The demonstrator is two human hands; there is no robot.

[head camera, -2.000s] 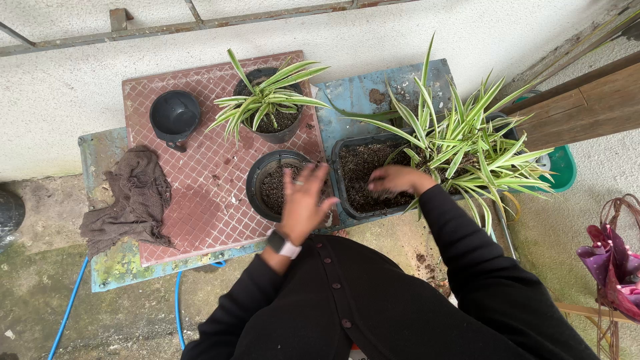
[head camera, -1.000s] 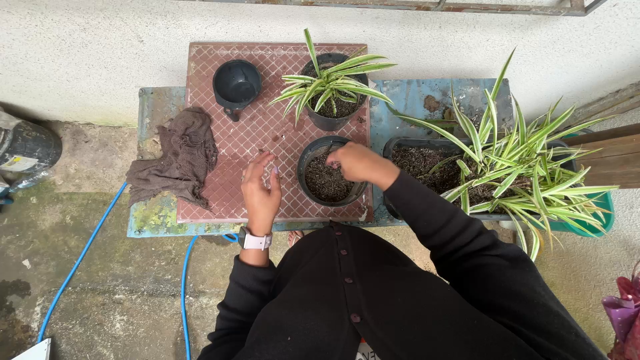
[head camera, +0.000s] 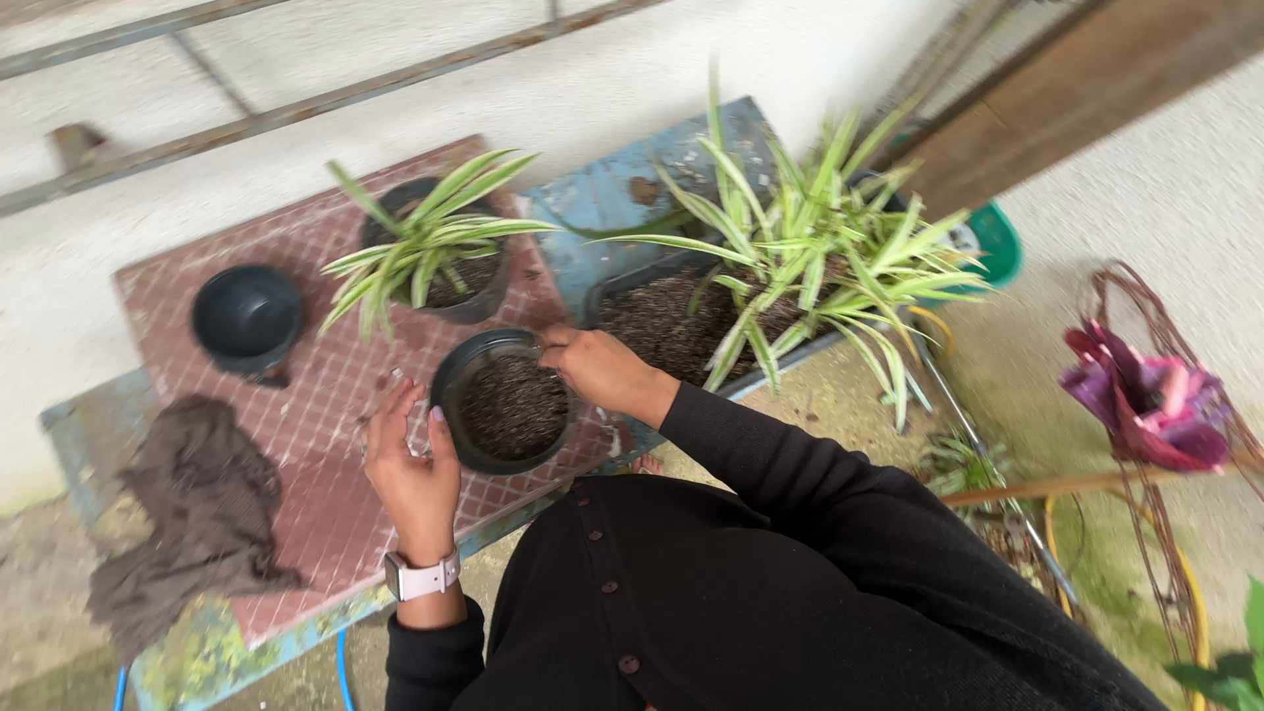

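A round black plastic pot [head camera: 509,400] filled with dark soil stands near the front edge of the tiled board. My left hand [head camera: 410,459], with a pale-strapped watch at the wrist, is at the pot's left side, fingers apart. My right hand [head camera: 592,365] is at the pot's upper right rim, fingers bent together; whether it grips the rim or something small is unclear. Behind stands a potted spider plant [head camera: 444,247]. To the right, a rectangular black planter [head camera: 662,306] holds soil and a larger spider plant [head camera: 810,247].
An empty black pot [head camera: 247,318] and a crumpled brown cloth [head camera: 202,513] lie on the left of the tiled board [head camera: 336,563], which rests on a worn blue table [head camera: 583,237]. A wooden beam [head camera: 1047,99], a green basin [head camera: 997,247] and a purple wrapped flower [head camera: 1145,395] are at right.
Two seconds ago my right hand was over the planter's soil; one second ago it was over the round pot. Now it is at that pot's right rim. The view has swung and tilted.
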